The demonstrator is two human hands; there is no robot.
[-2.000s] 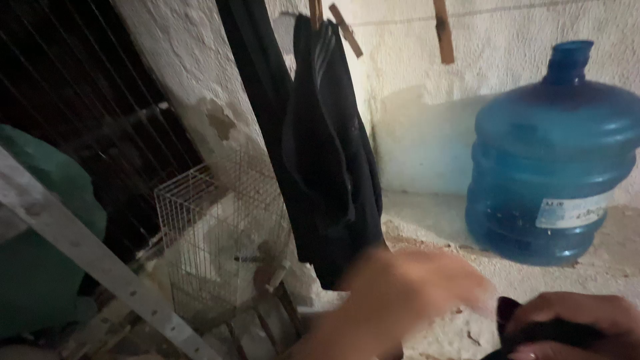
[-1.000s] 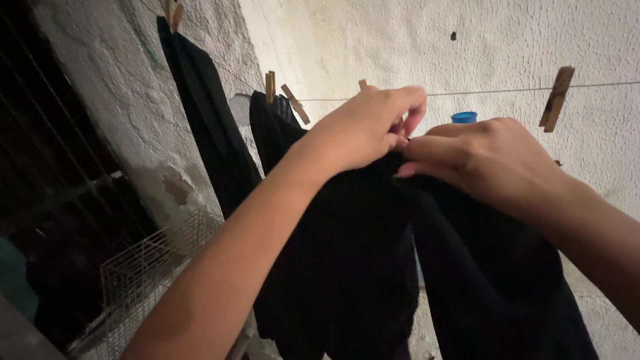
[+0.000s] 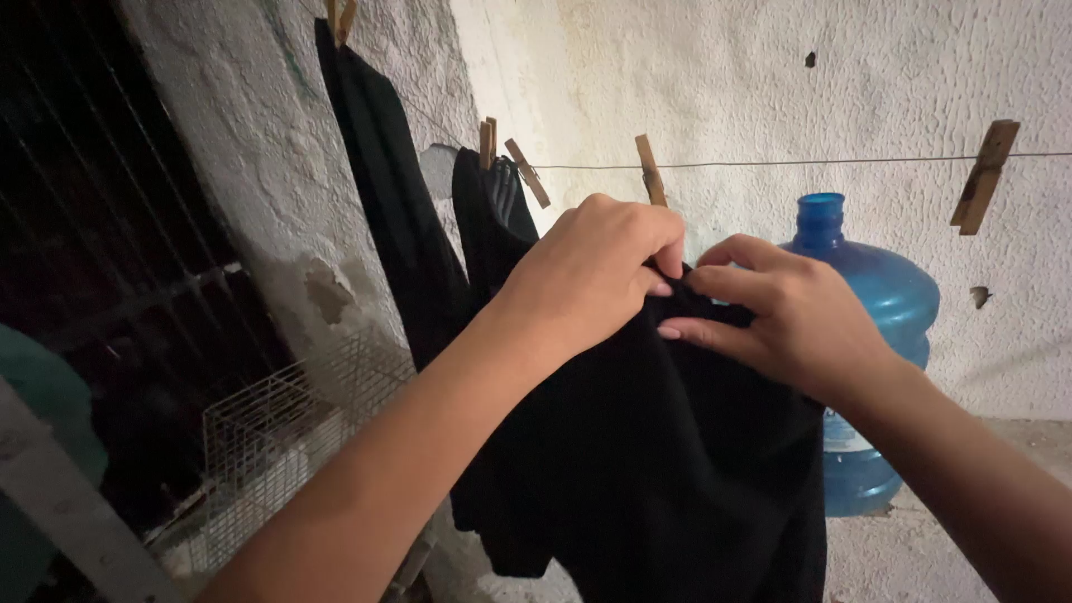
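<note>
A black garment (image 3: 670,469) hangs from both my hands in the middle of the view. My left hand (image 3: 603,260) pinches its upper edge between thumb and fingers. Close by on the right, my right hand (image 3: 770,310) grips the same edge, thumb below and fingers above. Just behind my left hand, a wooden clothespin (image 3: 651,172) sits on a wire clothesline (image 3: 754,162). Another wooden clothespin (image 3: 986,177) is on the line at the right. Further left, a second black garment (image 3: 486,209) hangs under a clothespin (image 3: 487,144), with a tilted clothespin (image 3: 528,173) beside it.
A large blue water jug (image 3: 871,285) stands behind my right hand against the rough white wall (image 3: 720,75). A long black cloth (image 3: 377,142) hangs at the upper left. A wire cage (image 3: 268,452) and a perforated metal bar (image 3: 67,502) are at the lower left.
Two seconds ago my hands were low, near the bottom right; one second ago they were up at the line with the garment. Since then the hands have moved slightly apart.
</note>
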